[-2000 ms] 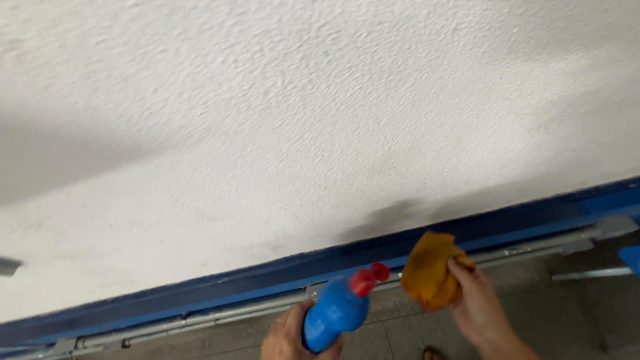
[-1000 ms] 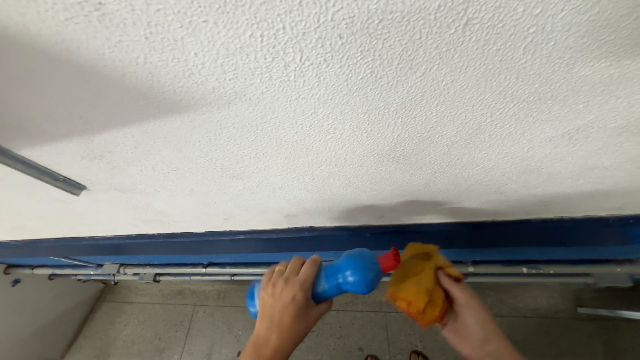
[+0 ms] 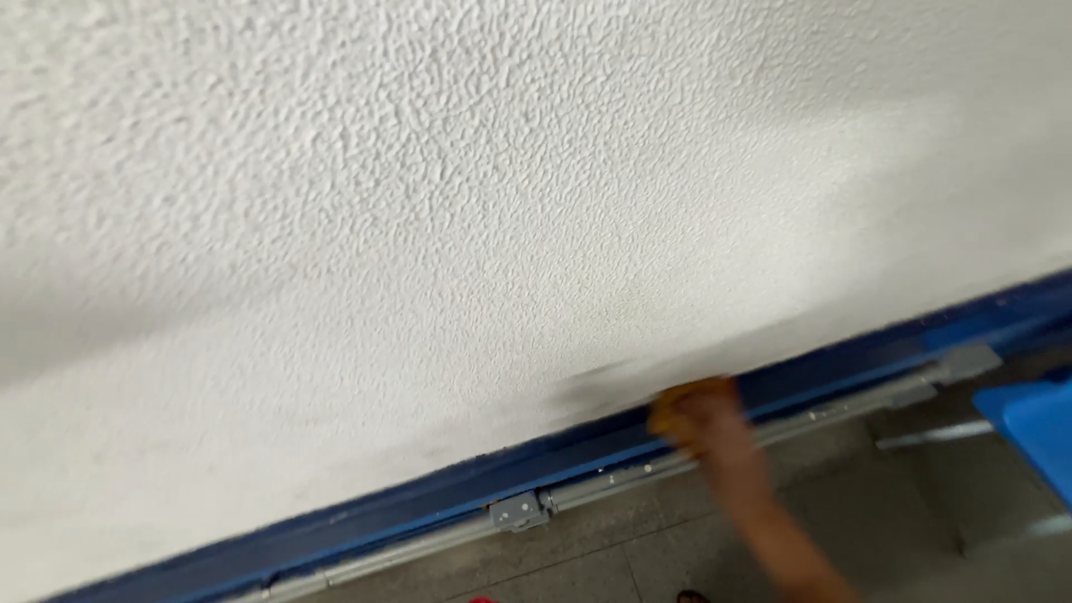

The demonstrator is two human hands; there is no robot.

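Observation:
My right hand [image 3: 712,419], blurred by motion, grips a yellow-orange cloth [image 3: 674,414] against the blue painted band [image 3: 586,448] at the foot of the white textured wall [image 3: 469,218]. Fingers and cloth overlap, so the exact grip is partly hidden. My left hand is out of the frame. At the bottom edge only a small bit of a red cap [image 3: 481,600] shows; the rest of that object is cut off.
Grey conduit pipe [image 3: 595,486] with a grey junction box [image 3: 517,511] runs along the blue band. At the right are a blue plastic seat [image 3: 1034,427] and metal legs. Grey floor tiles [image 3: 586,569] lie below, with part of a foot at the bottom edge.
The right hand has moved the cloth away from the blue bottle's red cap and onto the blue band. The left hand and nearly all of the bottle have left the view, which has tilted.

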